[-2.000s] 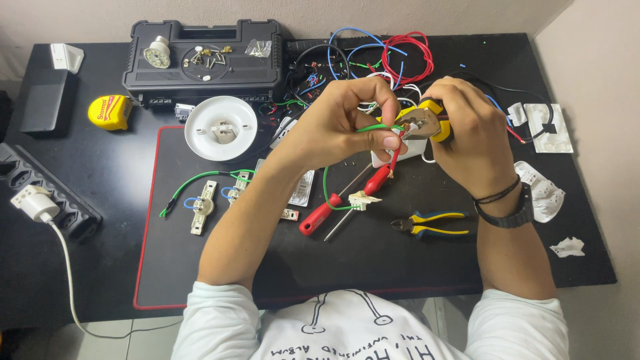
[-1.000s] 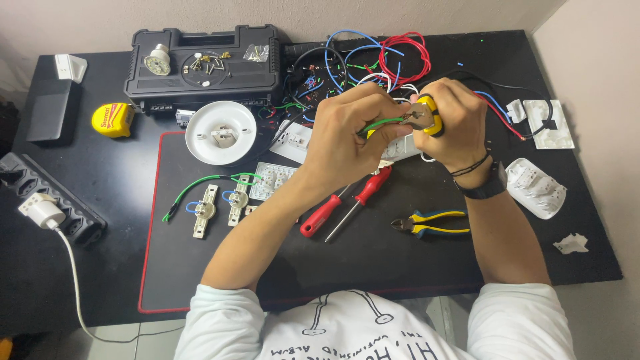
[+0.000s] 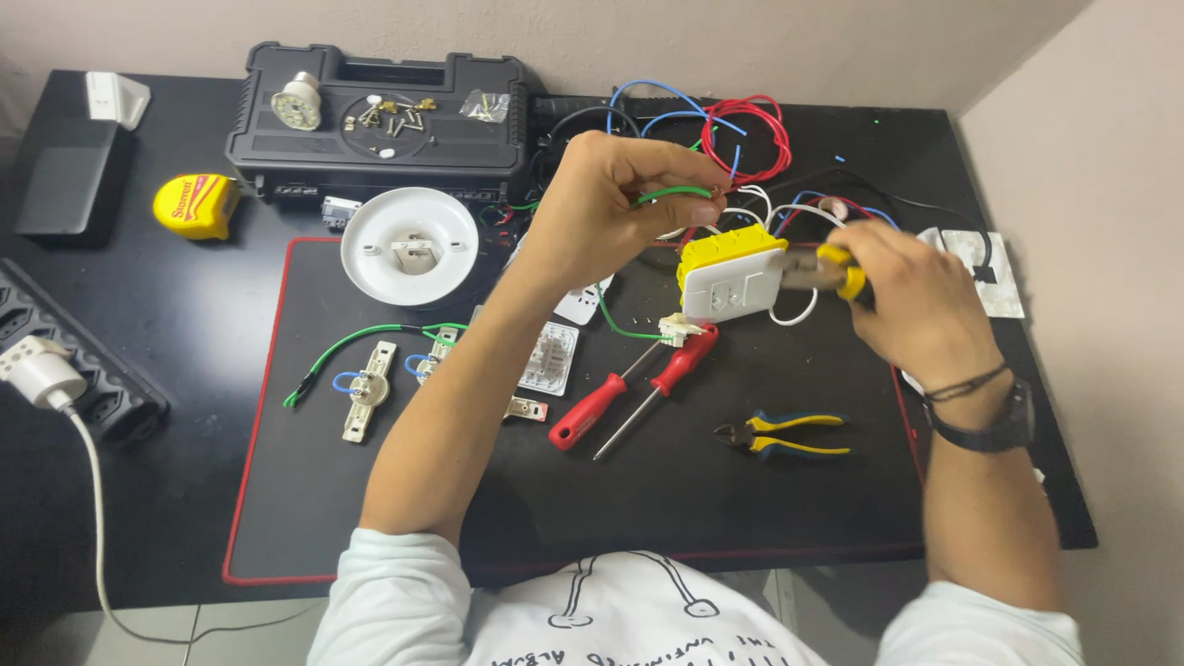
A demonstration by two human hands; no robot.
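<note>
My left hand (image 3: 638, 199) pinches a green wire (image 3: 673, 192) whose end shows bare copper at the fingertips. My right hand (image 3: 911, 296) grips yellow-handled pliers (image 3: 828, 272), somewhat blurred, jaws pointing left. Between the hands is a yellow electrical box with a white outlet faceplate (image 3: 733, 285), with white wires around it. Below it, a small white module (image 3: 678, 328) on a green wire lies by two red-handled screwdrivers (image 3: 588, 413). Blue-and-yellow diagonal cutters (image 3: 784, 435) lie nearer me. Lamp holders (image 3: 370, 390) with blue wire loops lie to the left, beside another green wire (image 3: 347, 342).
A black tool case (image 3: 388, 139) at the back carries an LED bulb (image 3: 298, 102) and small screws. A white round lamp base (image 3: 410, 246), a yellow tape measure (image 3: 197, 205) and a power strip (image 3: 79, 356) are on the left. Coiled red wire (image 3: 746, 139) lies behind my hands.
My right hand has moved the pliers away from my left hand, to the right and down. The yellow box with its white faceplate, mostly hidden before, now shows between my hands.
</note>
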